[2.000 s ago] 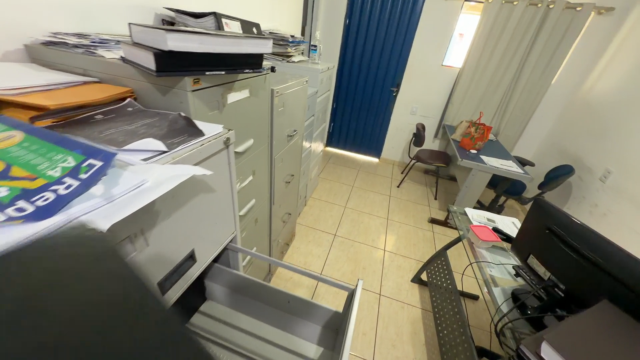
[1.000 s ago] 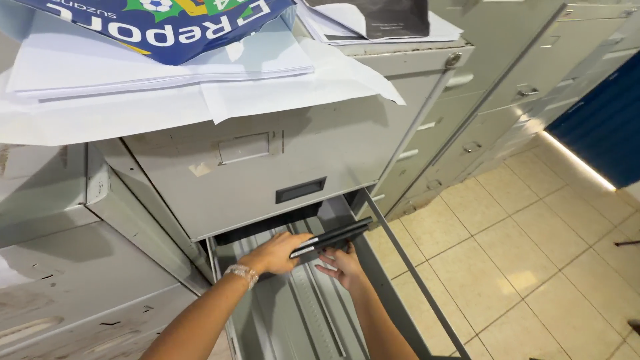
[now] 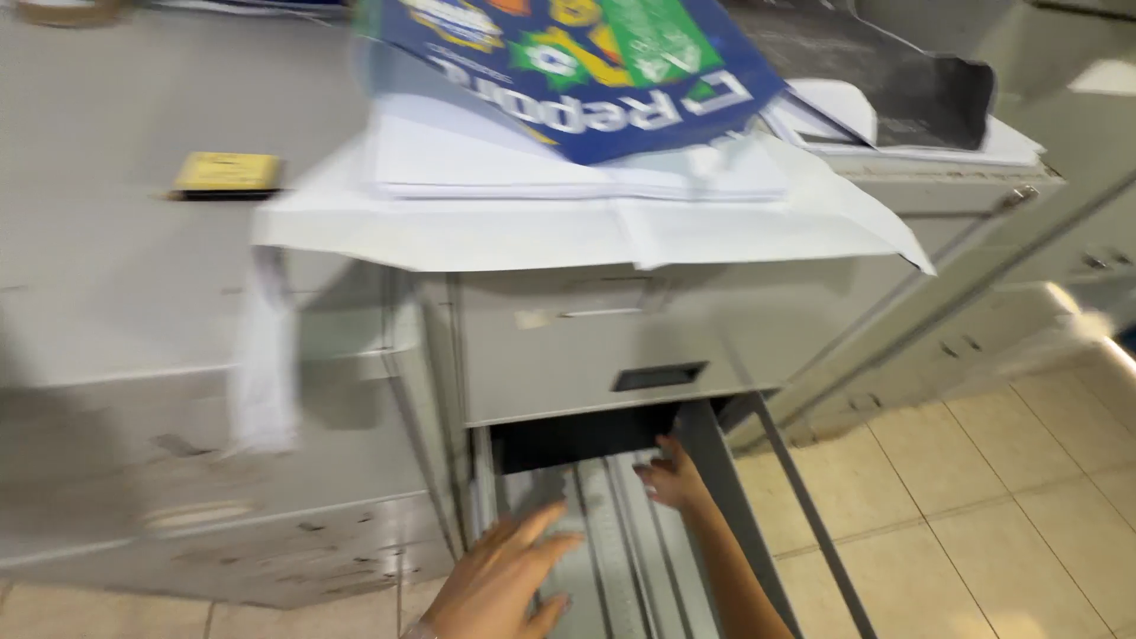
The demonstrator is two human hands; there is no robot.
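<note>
A metal filing cabinet [image 3: 577,346] has one drawer [image 3: 621,550] pulled out, with ridged metal along its bottom. Above the drawer's near left part is my left hand [image 3: 510,568], fingers spread and holding nothing. My right hand [image 3: 670,475] reaches into the back right of the drawer, close to its side wall; its fingers are apart and blurred, with no object seen in them. The drawer's back end lies in dark shadow. On the cabinet top, a blue printed paper wrapper [image 3: 603,80] lies over stacked white paper [image 3: 497,164].
A yellow pad or box [image 3: 228,173] rests on the grey surface at the left. A dark crumpled sheet [image 3: 896,84] lies on papers at the right of the cabinet top. More grey cabinets [image 3: 1047,266] stand to the right, beside a tiled floor [image 3: 905,497].
One second ago both hands held thin black items over the drawer; these are out of sight now. The hands have moved apart, the right one toward the back of the drawer.
</note>
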